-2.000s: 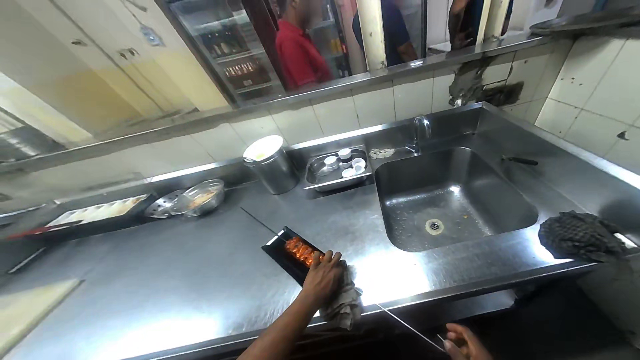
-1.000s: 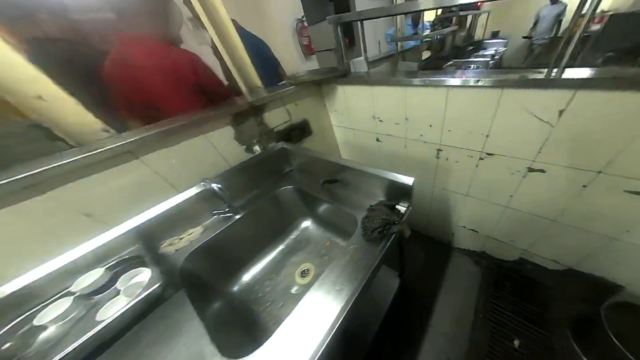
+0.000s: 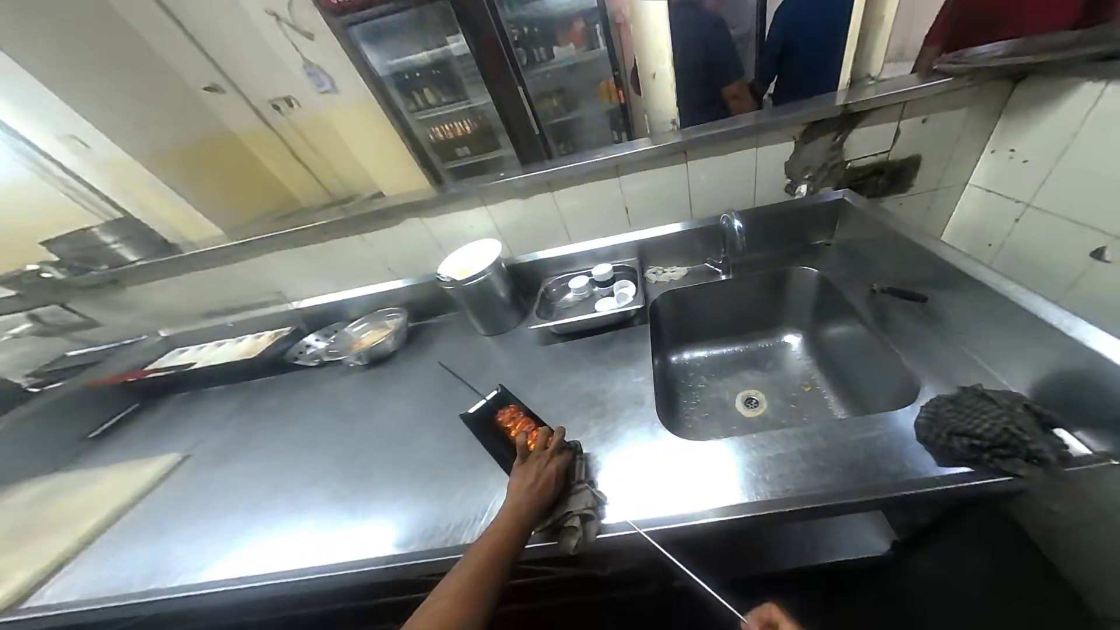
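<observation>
A black rectangular tray (image 3: 486, 440) lies aslant on the steel counter with reddish-orange pieces of food (image 3: 514, 422) on it. My left hand (image 3: 541, 468) rests over the near end of the tray, its fingers on the food. A crumpled grey cloth (image 3: 577, 512) lies beside and under that hand at the counter's edge. The dark tip of a metal skewer (image 3: 461, 380) sticks out past the tray's far end. My right hand (image 3: 770, 618), at the bottom edge of the view, holds the end of a long thin metal skewer (image 3: 687, 571).
Behind stand a steel canister (image 3: 486, 293), a steel pan with small white cups (image 3: 560, 325) and metal bowls (image 3: 376, 337). A sink (image 3: 770, 350) with a tap (image 3: 728, 245) is at right, a dark cloth (image 3: 984, 429) beside it. A pale board (image 3: 79, 516) lies left. People stand beyond the ledge.
The view swung right to the sink and wall, then came back to the counter. The person in red behind the fridge side is no longer at that spot.
</observation>
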